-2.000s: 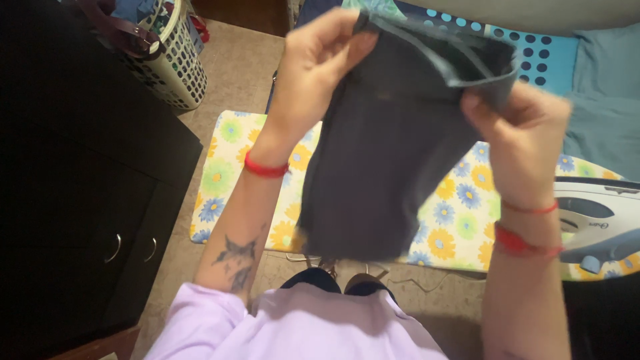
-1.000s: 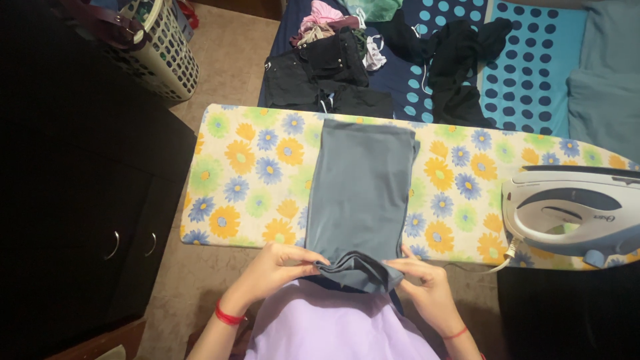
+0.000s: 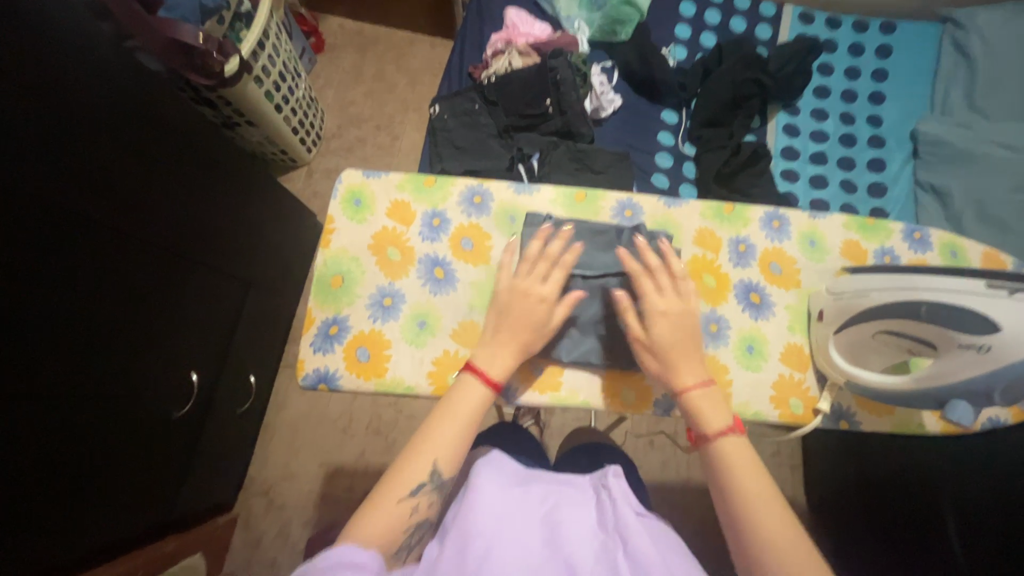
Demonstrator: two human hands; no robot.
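A dark grey-blue garment [image 3: 594, 324], folded into a compact rectangle, lies flat on the floral ironing board [image 3: 432, 320]. My left hand [image 3: 532, 300] rests palm down on its left side, fingers spread. On its right side lies my right hand [image 3: 658, 304], also flat with fingers apart. Neither hand grips the cloth. A fold edge crosses the garment between my hands. The white and blue clothes iron [image 3: 920, 340] lies at the right part of the board, with its pale cord at the near left.
Behind the board, a bed with a dotted cover [image 3: 856, 96] holds black trousers [image 3: 512, 120], a black garment [image 3: 732, 120] and a pink cloth [image 3: 520, 32]. A perforated laundry basket [image 3: 280, 104] stands at the back left. A dark cabinet [image 3: 144, 304] borders the left side.
The garment, held up in the air at first, then laid lengthwise with its near end between my fingers, is now folded shorter. My hands have moved forward from its near end onto its top.
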